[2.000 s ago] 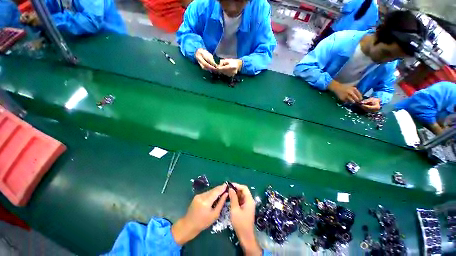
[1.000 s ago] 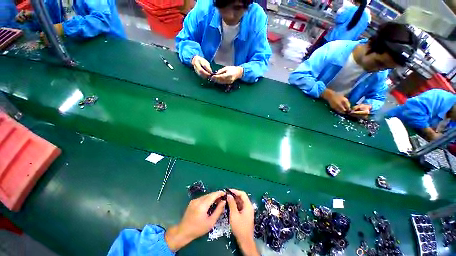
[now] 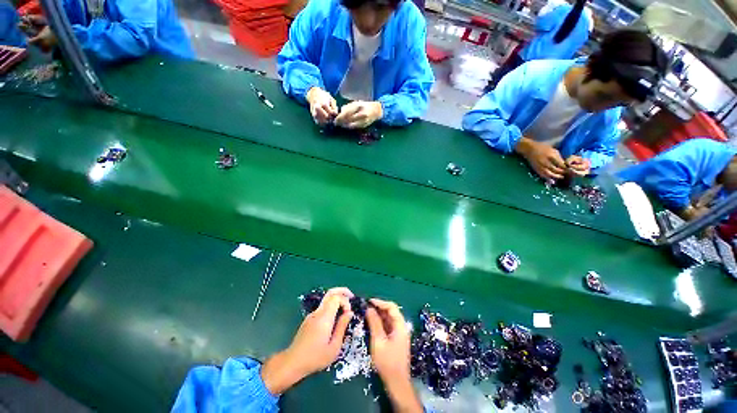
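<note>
My left hand and my right hand are close together at the bottom centre, bare. A small dark sub-assembly is between their fingertips, partly hidden by the fingers. My left fingers grip it; my right thumb and finger are at its right side. A heap of small white parts lies below and between the hands. Another dark sub-assembly lies just left of my left fingertips. Dark piles of sub-assemblies lie right of my right hand.
Tweezers and a white square lie left of the hands, another white square above the piles. Red tray at far left, compartment tray at far right. Units such as this one sit on the green strip. People in blue smocks work opposite.
The units on the green strip have moved left. My fingertips have drawn slightly apart, showing more of the dark piece between them. The view has shifted a little.
</note>
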